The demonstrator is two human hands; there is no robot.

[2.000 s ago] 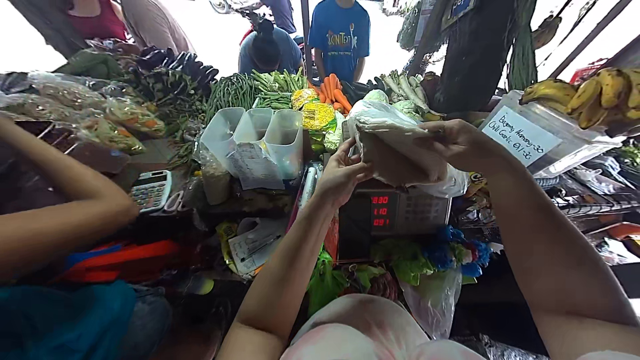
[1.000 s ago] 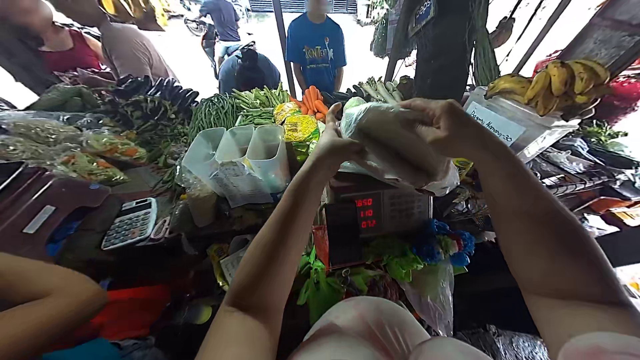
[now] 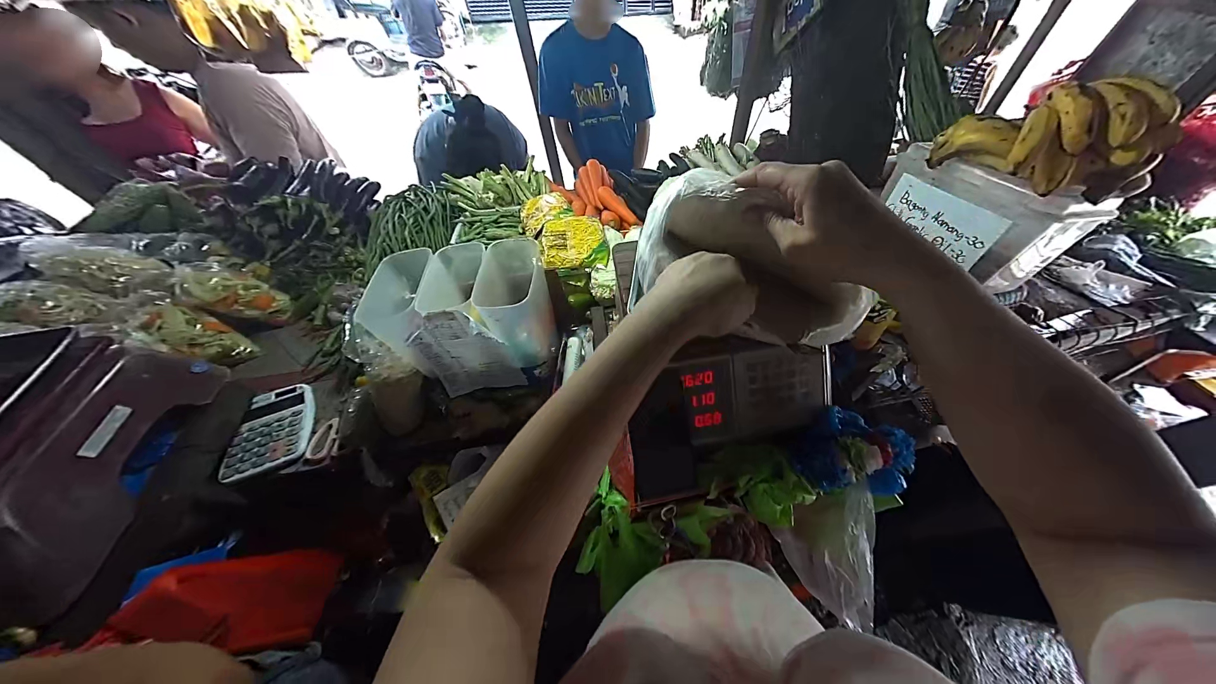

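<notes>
Above a digital scale [image 3: 760, 389] with red lit figures, a clear plastic bag [image 3: 817, 318] with brownish contents lies between my hands. My left hand [image 3: 708, 290] is closed at the bag's near left side; its fingertips are hidden. Higher up and to the right, my right hand [image 3: 817, 214] pinches the upper part of the bag between thumb and fingers. Whether the bag's underside rests on the scale cannot be told. Three white plastic containers [image 3: 456, 294] stand left of the scale, and a calculator [image 3: 269, 432] lies farther left.
Carrots [image 3: 600, 195], green beans [image 3: 413, 228], eggplants [image 3: 304, 190] and bagged cut vegetables [image 3: 199, 328] lie across the stall. Bananas [image 3: 1073, 133] rest on a white box [image 3: 1016, 228] at right. People stand beyond the stall. A bent arm [image 3: 142, 665] shows at lower left.
My left hand has gone from spread fingers on the bag to a closed hand at its side. The bag has sunk lower over the scale, and the scale's lit figures have changed.
</notes>
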